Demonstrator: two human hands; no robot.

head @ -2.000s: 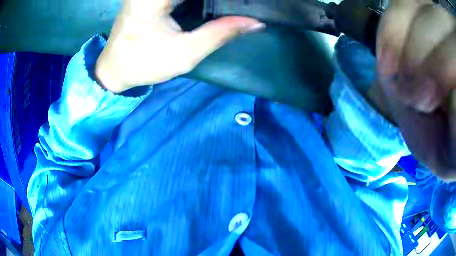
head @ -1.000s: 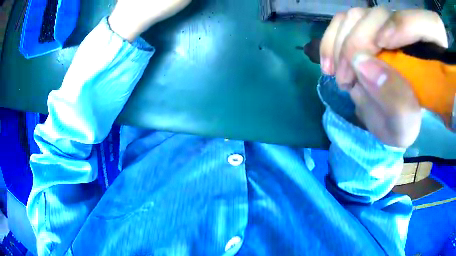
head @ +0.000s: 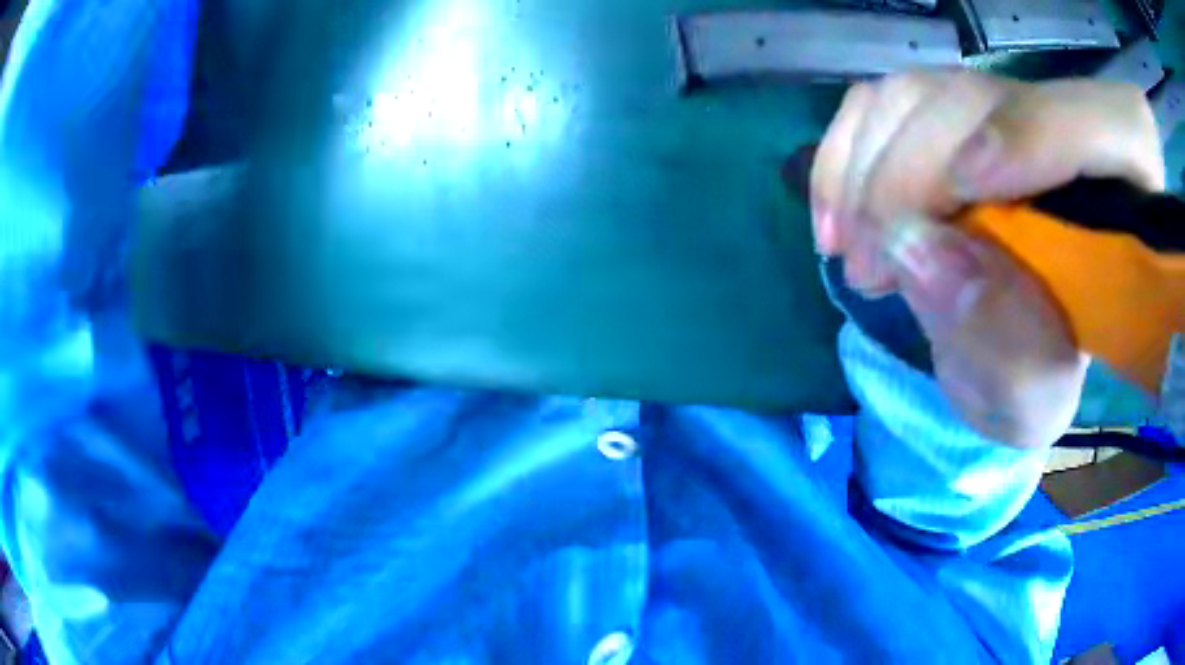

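My right hand [head: 968, 221] is closed around the orange electric screwdriver [head: 1085, 279] at the right. Its black nose sticks out a little on the left side of the fist, above the green mat. The tool's rear runs to the right edge of the picture. My left hand is out of the picture; only the blue sleeve [head: 78, 299] of that arm shows along the left edge. A dark housing [head: 819, 46] lies on the mat just beyond my right hand.
More dark housings [head: 1040, 22] lie at the top right. The green mat [head: 520, 260] carries dark specks near the glare. A bright blue tray [head: 166, 91] shows partly behind the left sleeve. A brown cardboard box [head: 1105, 483] and a black cord are at the lower right.
My left hand has gone out of the top of the picture, and its sleeve has swung to the left edge. My right hand with the screwdriver sits slightly lower in view.
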